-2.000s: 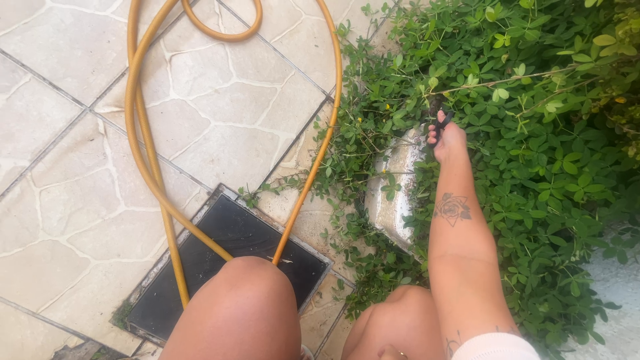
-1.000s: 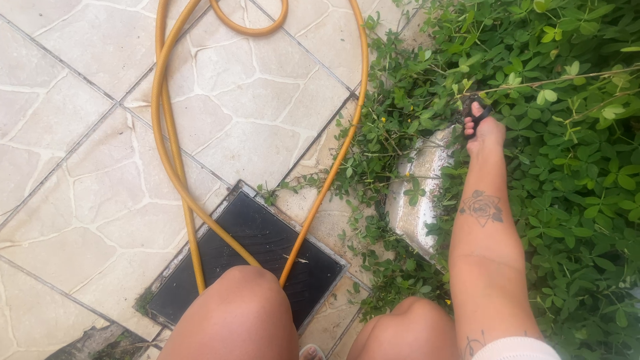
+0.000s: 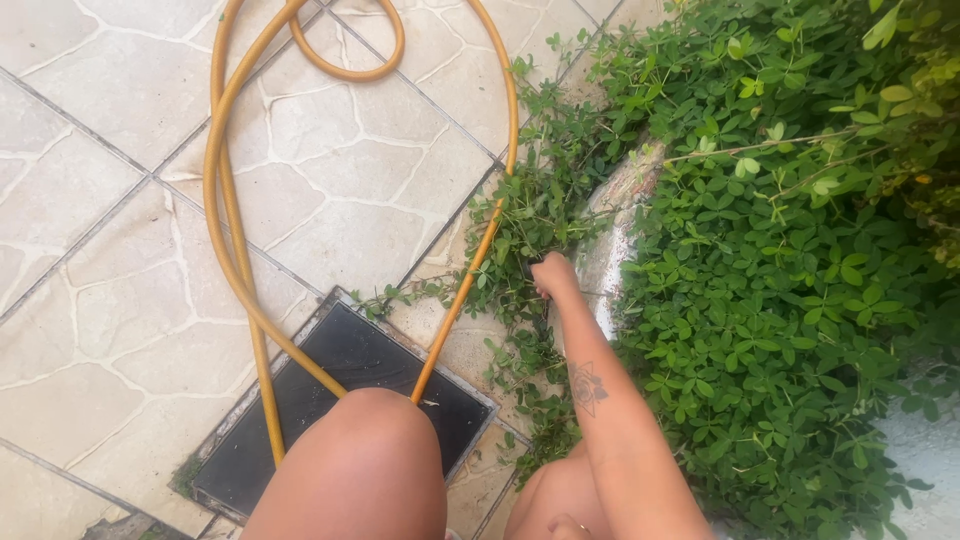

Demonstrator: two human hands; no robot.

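My right hand [image 3: 553, 276], on a tattooed forearm, is closed on a dark-handled cutting tool [image 3: 531, 264], of which only small dark parts show. It is among the leafy stems [image 3: 517, 240] that spill over the paving, just left of the curb of worn white masonry [image 3: 616, 251]. The tool's blades are hidden by leaves and the hand. Of my left hand [image 3: 568, 528], only a small part with a ring shows at the bottom edge, by my right knee; whether it holds anything cannot be told.
A yellow hose [image 3: 217, 172] loops over the stone-patterned tiles [image 3: 360, 165] and across a black cover [image 3: 322, 352] set in the floor, near my knees. Dense green plants [image 3: 765, 315] fill the right side, with a thin bare stem [image 3: 780, 142] reaching across them.
My right hand, with the dark-handled tool, has moved from the plants at the curb's upper end down and left to the stems beside the curb. More of the curb's upper part shows.
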